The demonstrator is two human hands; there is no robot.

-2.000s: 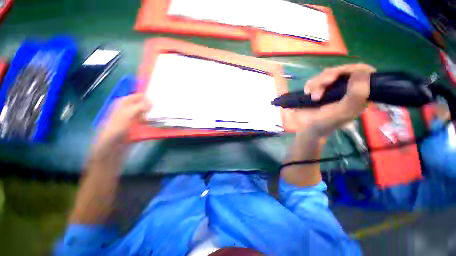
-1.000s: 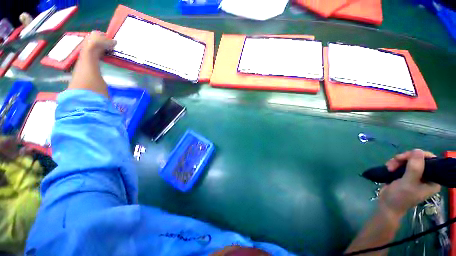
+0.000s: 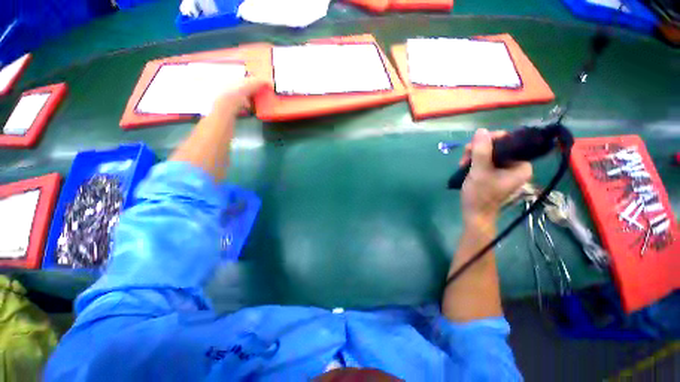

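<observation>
My left hand (image 3: 242,97) is bare, at the near left corner of the middle red-orange foam tray (image 3: 328,104), which bears a white display panel (image 3: 332,69). Its fingers appear closed on the tray's corner; the fingertips are partly hidden and blurred. My right hand (image 3: 496,175) is wrapped around the black electric screwdriver (image 3: 522,145), whose tip points down left above the green bench, touching no panel. The tool's black cord (image 3: 514,224) hangs across my forearm.
Other trays with panels lie left (image 3: 190,88) and right (image 3: 464,63). A metal parts bin (image 3: 93,216) and a screw bin (image 3: 242,220) are by my left sleeve. Cable strips (image 3: 552,224) and a parts tray (image 3: 634,216) lie right.
My left hand has moved from the far left tray to the middle one, now nearer my body's centre. My right hand, still holding the screwdriver, appears further left and higher. The view has shifted.
</observation>
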